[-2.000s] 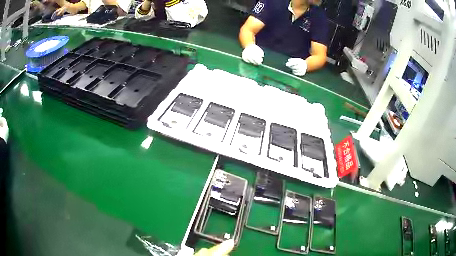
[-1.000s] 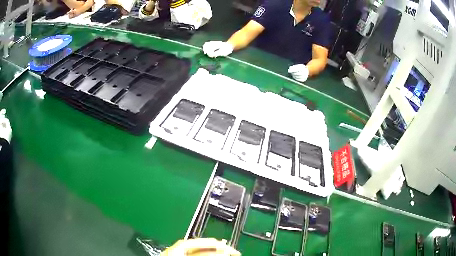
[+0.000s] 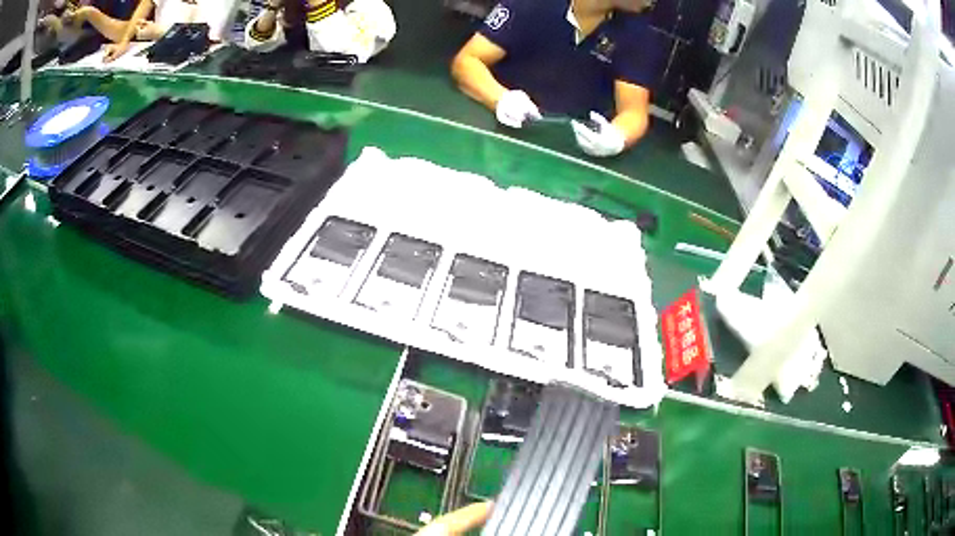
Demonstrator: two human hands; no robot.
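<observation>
A grey, ribbed stack of thin frames [image 3: 553,461] stands tilted, edge-on, at the bottom centre. A finger of what looks like my left hand [image 3: 461,519] meets its left side; the rest of that hand is cut off by the bottom edge. My right hand is not in view. Behind and beside the stack, dark phone middle frames lie in a row: one beside the thin pale guide rail [image 3: 375,445], at the left end [image 3: 427,424], one partly hidden [image 3: 508,408] and one to the right [image 3: 633,461].
A white blister tray [image 3: 461,194] holds several phone parts. Left are stacked black trays [image 3: 199,178] and a blue reel [image 3: 65,131]. A red sign [image 3: 686,337] stands right. More frames [image 3: 763,476] lie at lower right. A gloved person [image 3: 565,63] sits opposite beside white machines [image 3: 890,220].
The ribbed stack has come into view over the row and hides part of it. The view has shifted, and the trays sit further left. The opposite person's gloved hands have come closer together.
</observation>
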